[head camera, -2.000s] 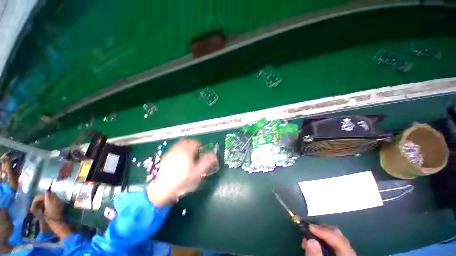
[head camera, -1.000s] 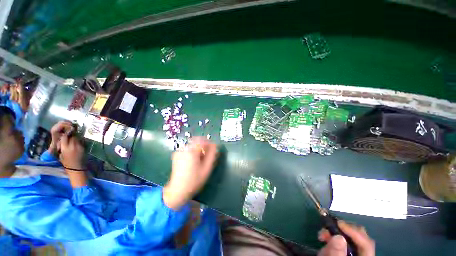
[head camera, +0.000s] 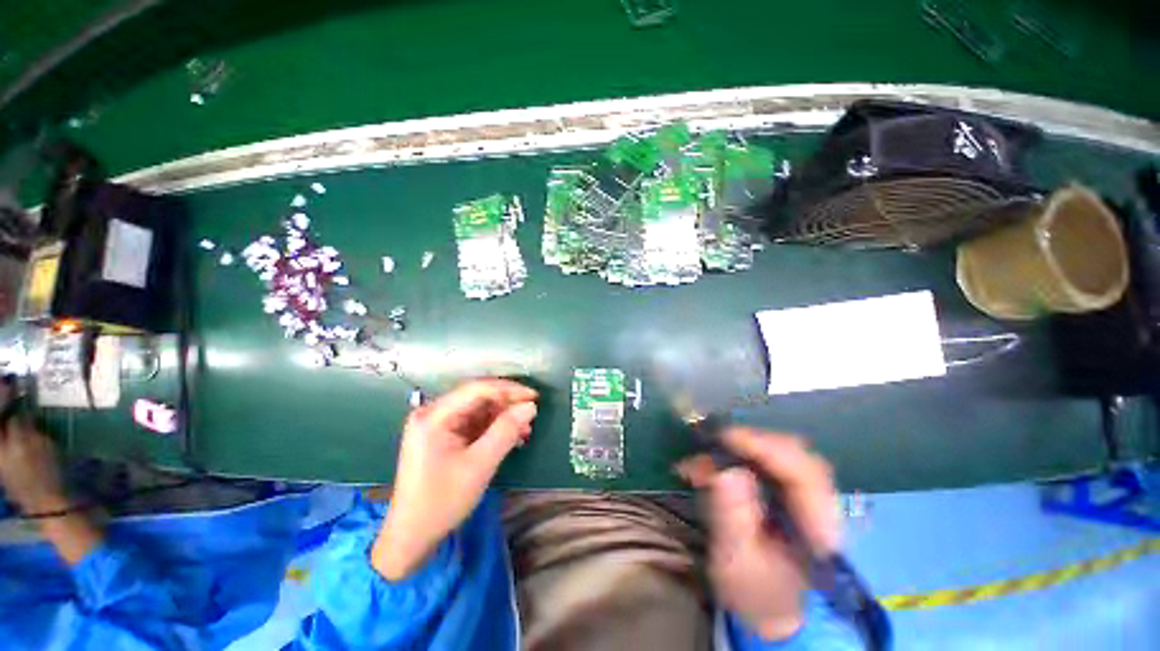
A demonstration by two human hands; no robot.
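A green and silver circuit board (head camera: 598, 424) lies on the dark green mat in front of me, a small part jutting from its upper right. My left hand (head camera: 461, 445) is just left of it, thumb and fingertips pinched together; whether something tiny is between them cannot be told. My right hand (head camera: 763, 509) is to the board's right and blurred, shut on the black handle of a soldering iron (head camera: 731, 454). The iron's tip is blurred. A heap of white-ended connectors with dark red wires (head camera: 302, 290) lies at the left.
Behind are a single board (head camera: 489, 248) and a board heap (head camera: 668, 216). A white sheet (head camera: 850, 343) with bent wire, a black fan (head camera: 910, 178) and a tan roll (head camera: 1046, 254) are at right. A black box (head camera: 121, 254) and another person's hand (head camera: 36, 464) are at left.
The view has turned and shifted. My left hand has moved from the connector heap towards the board in front of me. My right hand has brought the iron nearer that board.
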